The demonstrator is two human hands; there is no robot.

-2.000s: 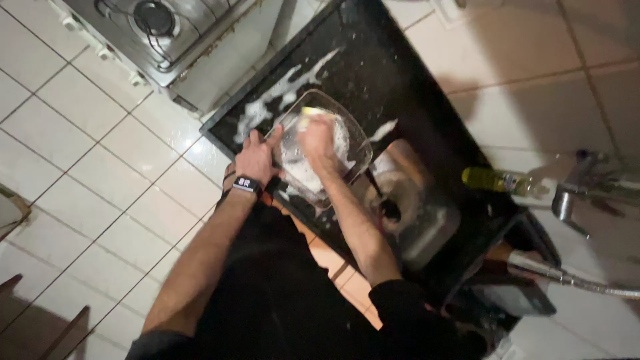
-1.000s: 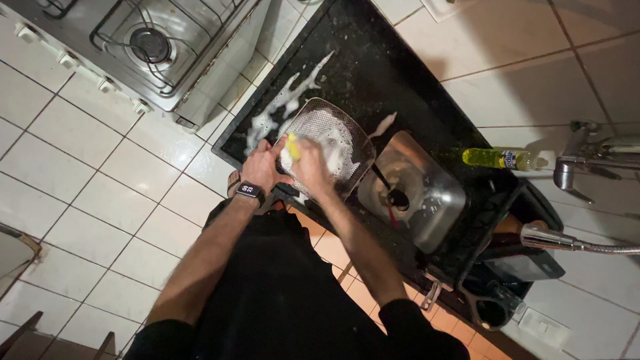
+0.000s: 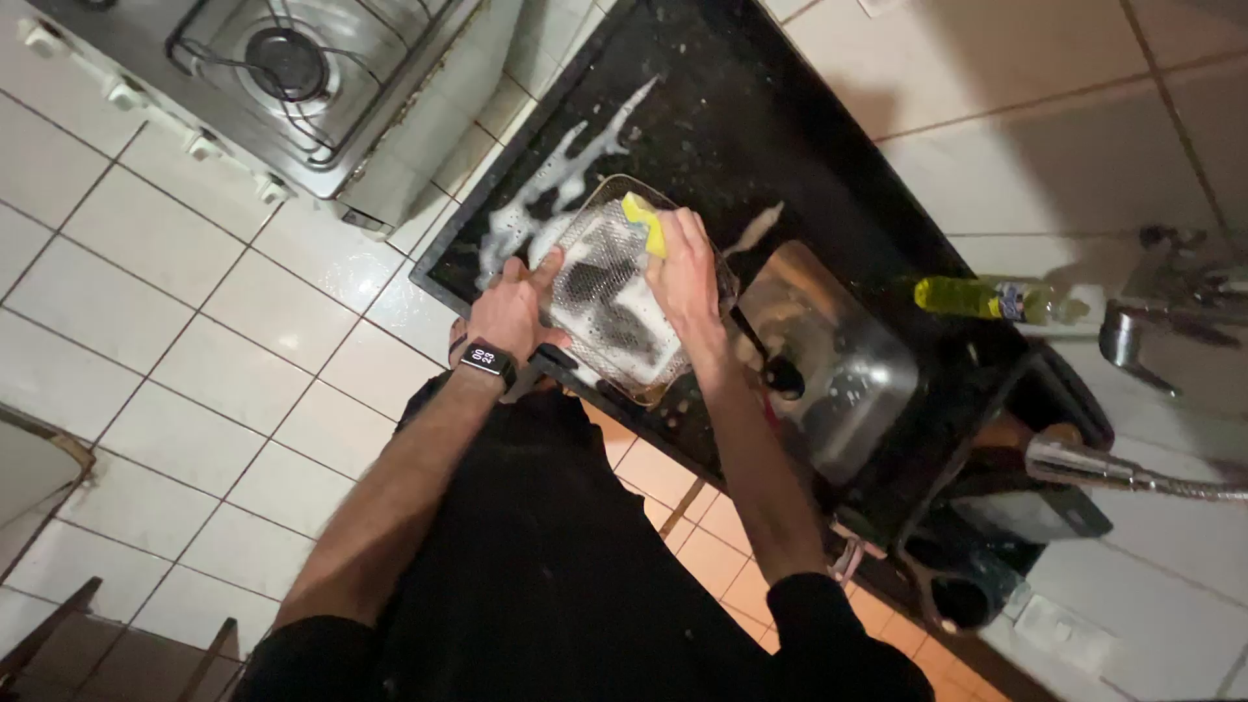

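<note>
A mesh metal basket covered in white suds lies on the black stone countertop. My left hand grips its left edge, the thumb and fingers spread along the rim; a smartwatch is on that wrist. My right hand holds a yellow sponge against the far right part of the basket. White foam streaks the counter beyond the basket. To the right, a black-headed utensil lies over the steel sink.
A gas stove stands at the upper left. Right of the sink are a bottle of yellow-green liquid, a metal faucet, a sprayer hose and a black dish rack with dishes.
My right hand has moved with the sponge from the basket's left and middle toward its far right side. Dark patches now show through the suds. My left hand remains at the left rim.
</note>
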